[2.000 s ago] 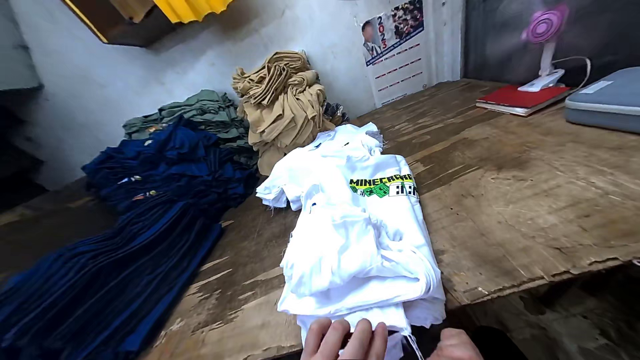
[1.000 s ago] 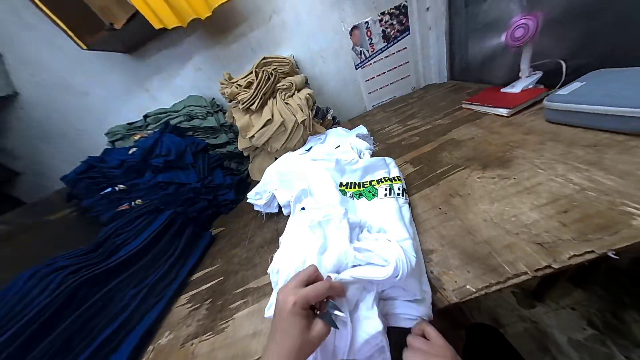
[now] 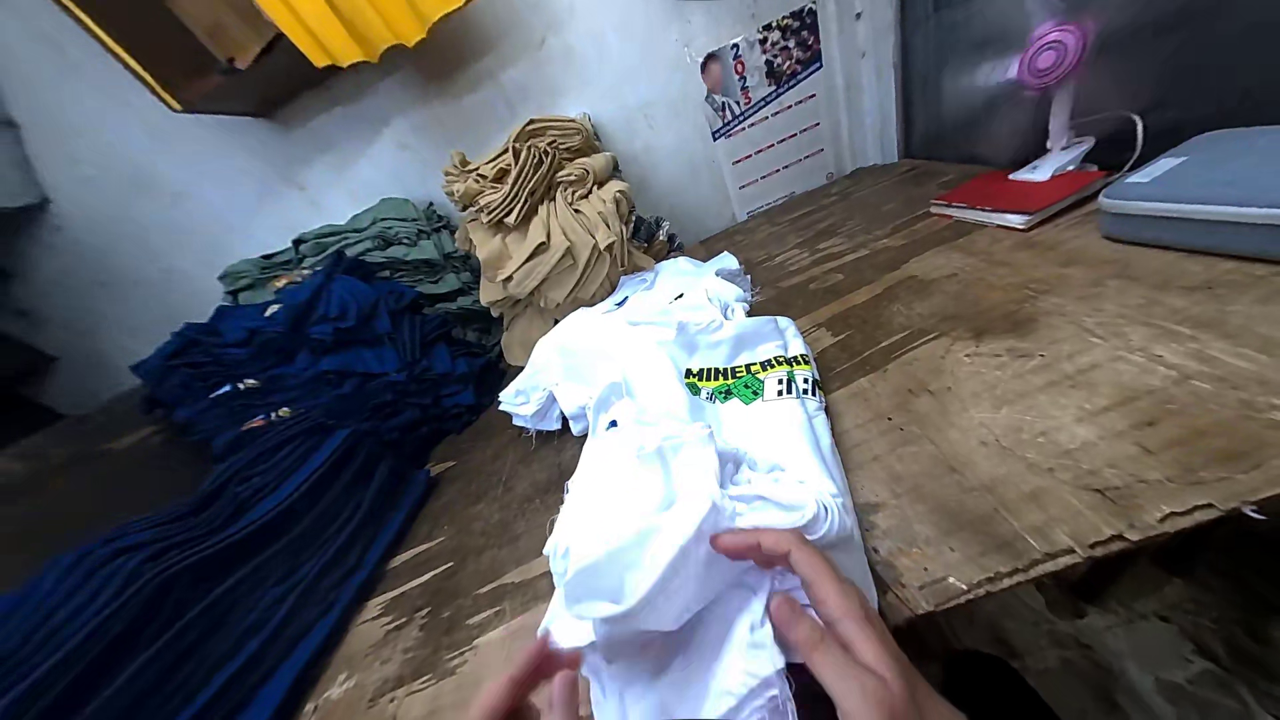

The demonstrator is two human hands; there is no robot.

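Observation:
White cloth pieces, among them shirts (image 3: pixel 640 520), lie in a loose pile toward the near edge of a worn wooden table. One shirt bears a green and yellow printed design (image 3: pixel 752 383). My right hand (image 3: pixel 835 625) is at the lower right of the pile, fingers spread, touching or just above the white cloth. At the bottom, my left hand (image 3: pixel 535 685) is blurred and partly cut off by the frame, its fingers apart beside the pile's left edge. Neither hand shows anything gripped. The small metal tool seen earlier is out of sight.
Dark blue garments (image 3: pixel 330 360), green garments (image 3: pixel 380 245) and tan garments (image 3: pixel 550 220) are stacked at the left and back. A pink fan (image 3: pixel 1055 60) stands on a red book (image 3: pixel 1020 195) beside a grey case (image 3: pixel 1200 195). The wooden table's (image 3: pixel 1040 400) rough edge runs at lower right.
One second ago one hand held a small metal tool over the white cloth and the other was at its lower edge. Now both hands are spread, and the near end of the cloth lies differently.

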